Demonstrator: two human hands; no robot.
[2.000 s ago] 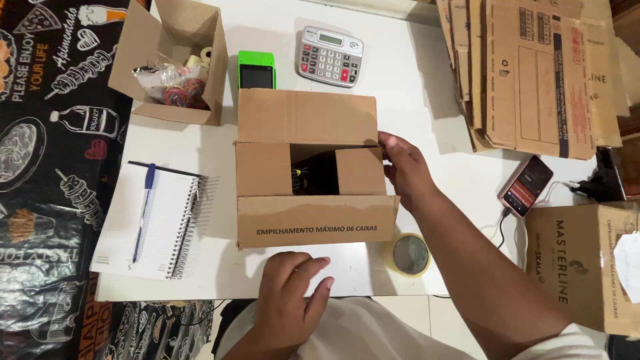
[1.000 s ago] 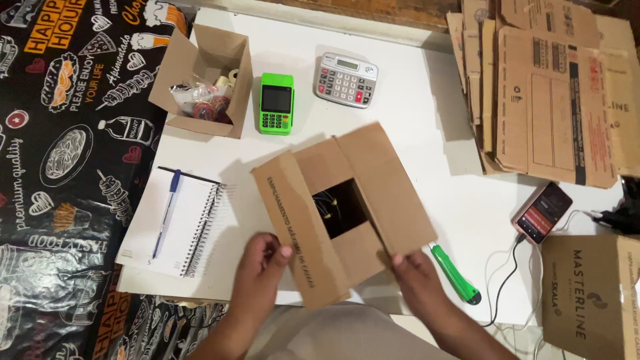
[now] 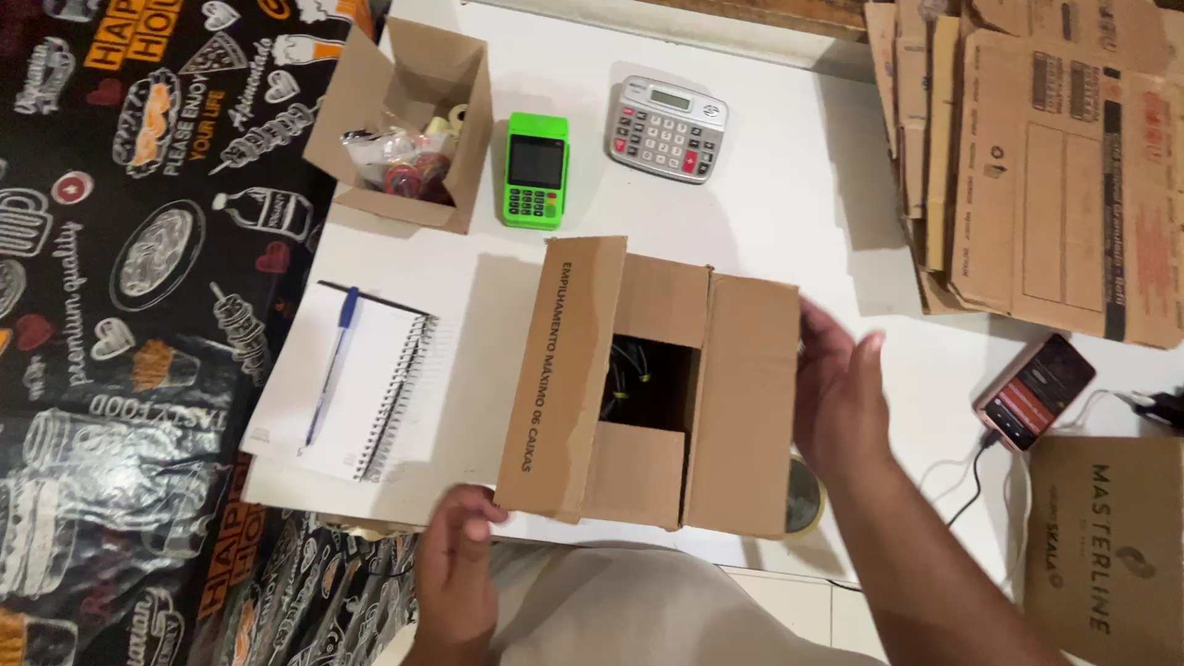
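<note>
A cardboard box stands on the white table in front of me, its top flaps folded partly over and a gap left in the middle. Through the gap, black cables with small yellow bits show in the dark inside. My left hand is at the near left corner of the box, its curled fingertips by the flap's edge. Along the right side of the box lies my right hand, thumb raised, its fingers partly hidden behind the flap. A roll of tape pokes out beneath the box's near right corner.
A spiral notebook with a blue pen lies left. Behind are an open box of small items, a green card terminal and a calculator. Flattened cardboard, a cabled phone and another box occupy the right.
The box has been turned on the table; its printed flap faced me two seconds ago and is now on the left. My right hand has moved from the near corner to the right side. The green cutter is out of sight.
</note>
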